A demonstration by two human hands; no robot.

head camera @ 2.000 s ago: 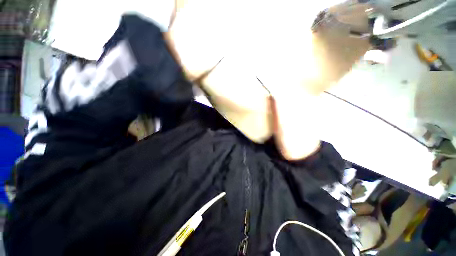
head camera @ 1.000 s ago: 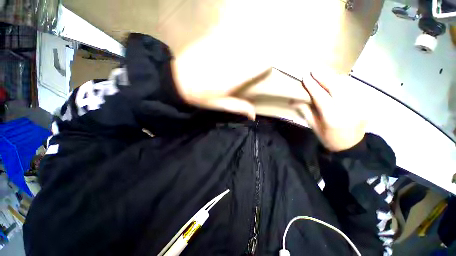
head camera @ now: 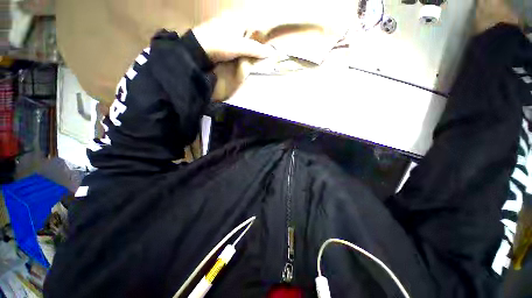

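Note:
The tan panel (head camera: 93,43) lies across the upper left of the white machine table (head camera: 332,105) and hangs over its left side; much of it is washed out by glare. My left hand (head camera: 239,49) is at the panel's near edge and holds a fold of it; the fingertips are overexposed. My right hand (head camera: 496,13) is at the upper right corner, partly cut off by the picture's edge, and what its fingers do is hidden.
The grey-white sewing machine (head camera: 408,41) with round metal parts stands at the upper right. The table's dark front edge (head camera: 326,132) runs before my lap. A blue object (head camera: 32,201) is at the lower left. White cables (head camera: 216,268) hang in front of my black jacket.
My right hand has left the panel and moved far to the upper right. The panel has shifted left, uncovering the table front. My left hand stays on the panel.

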